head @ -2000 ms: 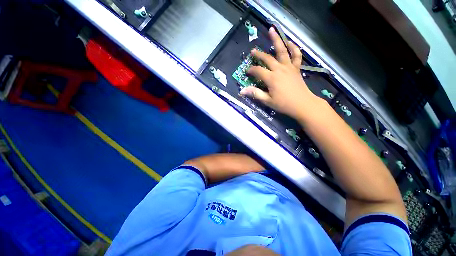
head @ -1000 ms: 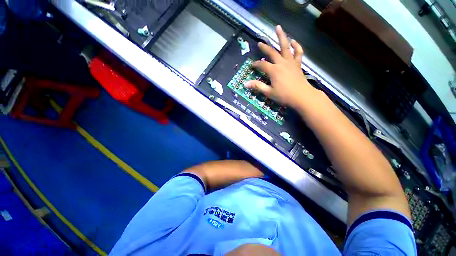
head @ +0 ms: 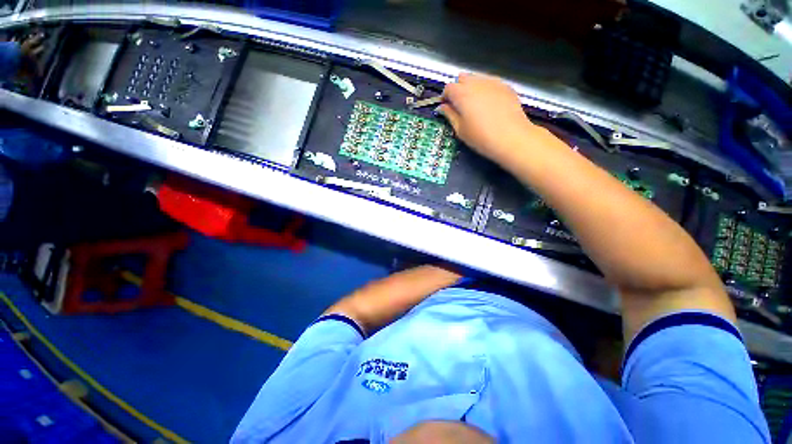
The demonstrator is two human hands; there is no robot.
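Observation:
A black solder pallet point(head: 321, 130) lies on the silver-edged rail and holds a green circuit board panel point(head: 398, 141) with rows of small parts. White clips stand at its corners. A thin silver clamp bar point(head: 424, 102) lies at its far edge. My right hand point(head: 483, 108) is bent over that edge, its fingertips closed on the clamp bar's right end; the fingers partly hide the contact. My left forearm shows at the lower middle, but my left hand is hidden below the near rail.
More black pallets lie along the rail point(head: 365, 220) to both sides; the right one holds another green board point(head: 747, 251). An open frame point(head: 265, 106) is left of the pallet. Another person's hand point(head: 33, 45) shows at far left. Red stools point(head: 117, 273) stand on the blue floor.
The view has turned, so the rail lies flatter across the picture. My right hand has moved off the board to the far edge, and its spread fingers have closed at the clamp bar.

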